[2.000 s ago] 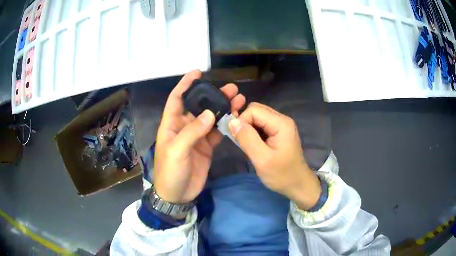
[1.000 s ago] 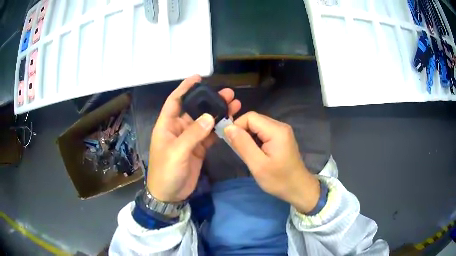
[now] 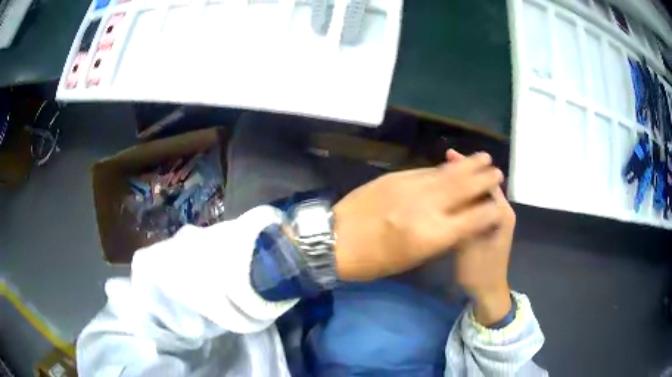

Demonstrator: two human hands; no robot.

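Note:
My left hand (image 3: pixel 413 217), back upward and slightly blurred, reaches across to the right over my lap. Its fingers lie over the fingers of my right hand (image 3: pixel 483 258), which is upright and partly hidden behind it. The black watch body and the pale strap end are not visible; what is between or inside the hands cannot be told. A silver wristwatch (image 3: pixel 315 234) is on my left wrist.
The left white tray (image 3: pixel 243 74) holds grey straps (image 3: pixel 354 20) and pink pieces (image 3: pixel 98 62). The right white tray (image 3: pixel 567 147) holds blue straps (image 3: pixel 645 158) at its far side. An open brown carton (image 3: pixel 110 210) with wrapped scraps stands on the floor at left.
My left hand has turned over and moved right, now covering part of my right hand, which moved right too. The watch body and strap end have gone out of sight. The view has shifted.

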